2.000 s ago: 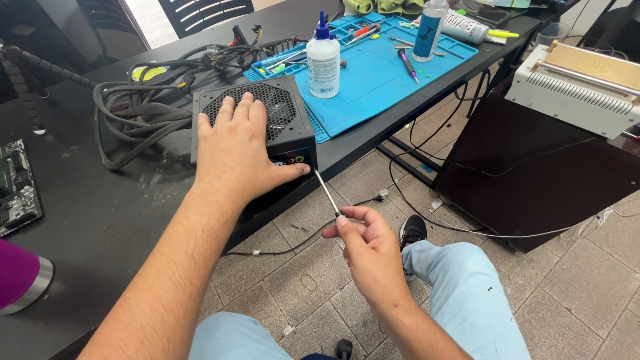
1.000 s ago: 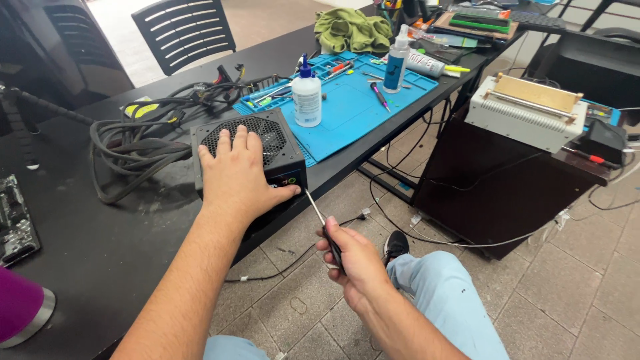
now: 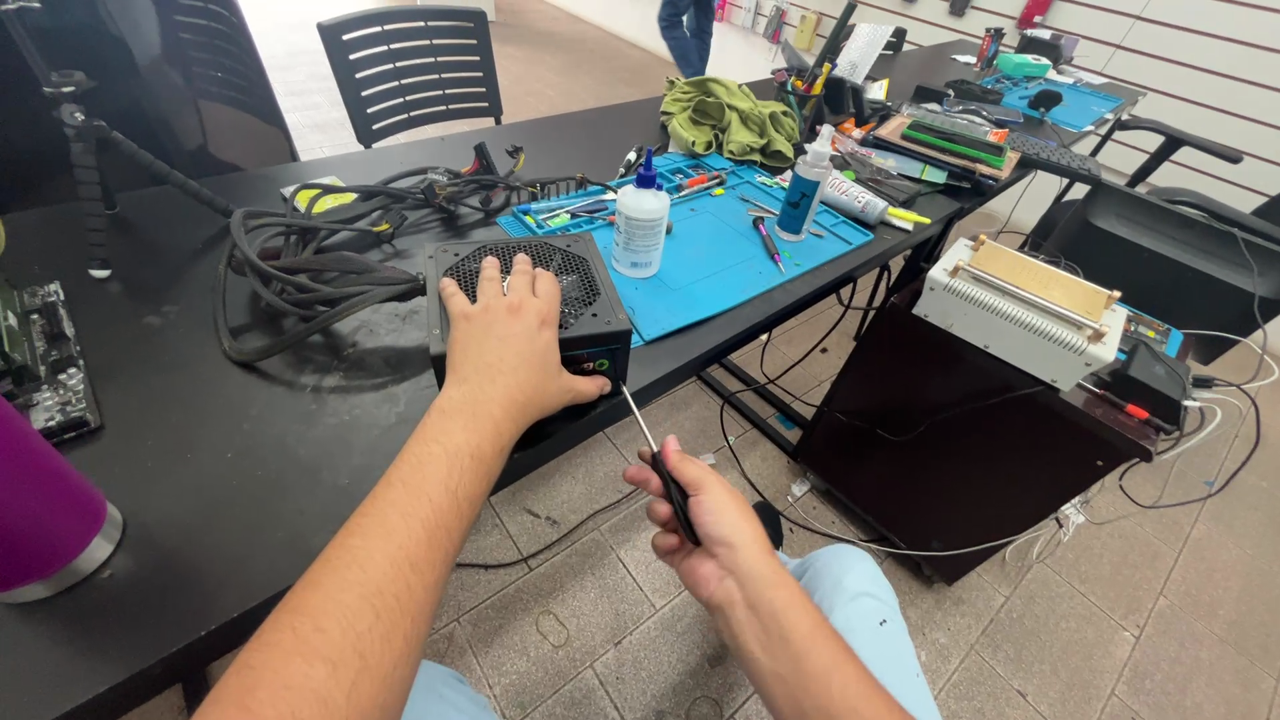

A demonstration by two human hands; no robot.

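A black computer power supply unit [image 3: 595, 270] with a fan grille lies at the edge of the black table. My left hand [image 3: 510, 345] rests spread on its top, the thumb against its near side by the right corner. In my right hand [image 3: 700, 515] is a screwdriver [image 3: 672, 492] with a black handle; its metal shaft points up to the unit's near right corner, where the tip seems to touch. Whether a screw sits there cannot be seen. A thick bundle of black cables [image 3: 300, 275] runs left from the unit.
Behind the unit, a blue repair mat [image 3: 700, 285] carries a white bottle with a blue cap [image 3: 640, 225], a spray bottle [image 3: 803, 190] and small tools. A purple tumbler [image 3: 45, 500] and a circuit board [image 3: 45, 360] are at left. A grey machine [image 3: 1020, 315] stands on a dark cabinet at right.
The right hand's fingers have shifted on the screwdriver, and its black handle shows more than two seconds ago. The left hand stays on the power supply. The view has tilted up.
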